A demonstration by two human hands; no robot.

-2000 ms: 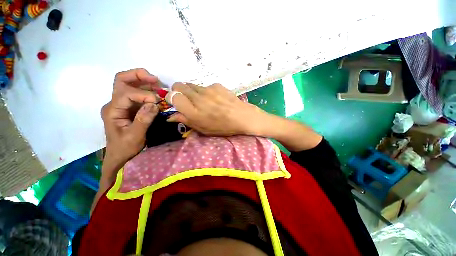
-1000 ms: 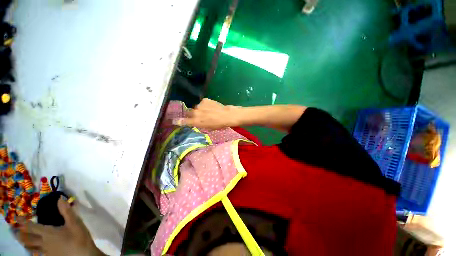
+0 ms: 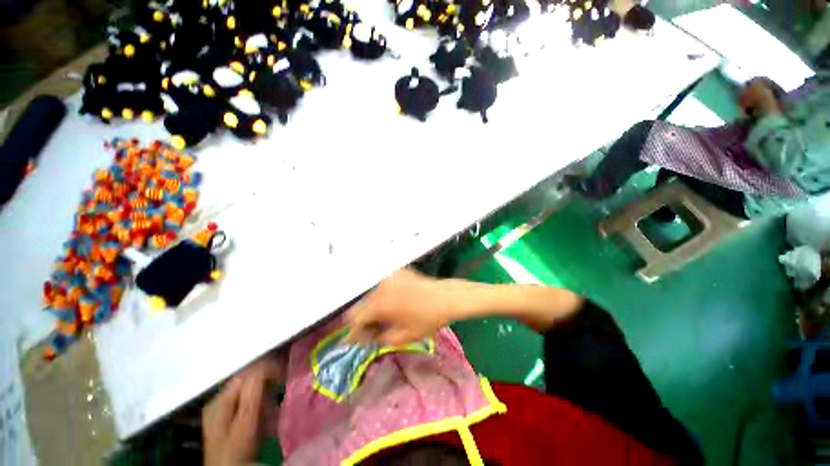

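Observation:
A black penguin toy [image 3: 177, 272] with yellow feet lies on the white table [image 3: 300, 196] beside the pile of small striped hats [image 3: 127, 214]. A striped hat tip and a short black loop show at its upper right. My left hand [image 3: 238, 414] is blurred, low at the table edge beside the apron; whether it holds anything cannot be seen. My right hand [image 3: 400, 314] is over the grey-blue pocket of the pink dotted apron [image 3: 409, 391]. Its fingers are bent down and blurred, and what they hold, if anything, is hidden.
Many black penguin toys [image 3: 218, 77] are heaped along the far side of the table. A dark roll [image 3: 32, 141] lies at the far left. A seated person [image 3: 792, 146] is at the right, near a beige stool [image 3: 660, 227] on the green floor.
The penguin toy, earlier in my hands, now lies by the hats. My left hand has let it go and come back to the table edge. The view has swung towards the table.

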